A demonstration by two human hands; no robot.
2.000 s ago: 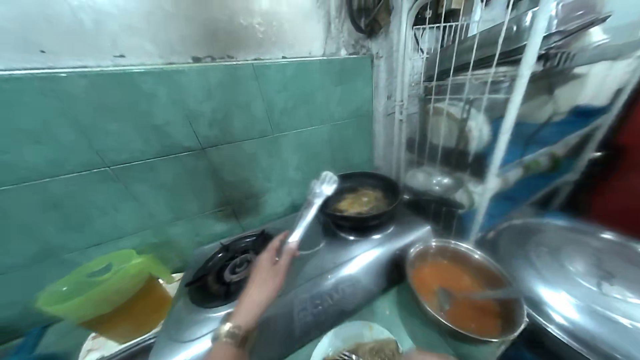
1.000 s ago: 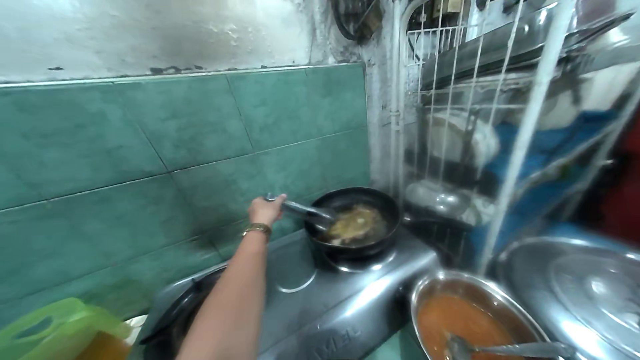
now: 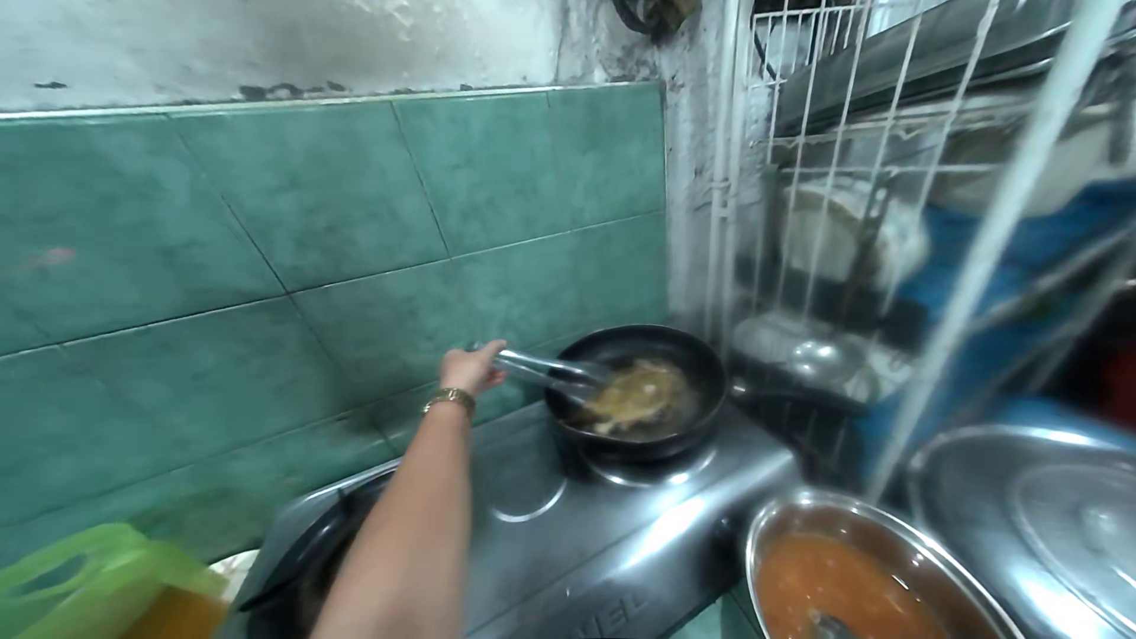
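Observation:
My left hand (image 3: 472, 368), with a gold-coloured band on its wrist, grips a pair of metal tongs (image 3: 541, 368). The tongs slant down to the right over the rim of a black frying pan (image 3: 639, 335), and their tips touch the left side of the yellowish-brown food (image 3: 635, 397) frying in it. The pan sits on the right burner of a stainless steel gas stove (image 3: 568, 541). My right hand is out of view.
My left forearm passes over the stove's left burner (image 3: 311, 568). A metal pot (image 3: 754, 541) of orange sauce with a utensil in it stands at lower right, beside a large metal lid (image 3: 1047, 524). A white wire rack (image 3: 834, 160) rises behind. A green plastic bag (image 3: 106, 568) sits lower left.
Two seconds ago the tongs pointed up beside the pan; their tips are now in it. Fingers and a plate at the bottom edge have left view.

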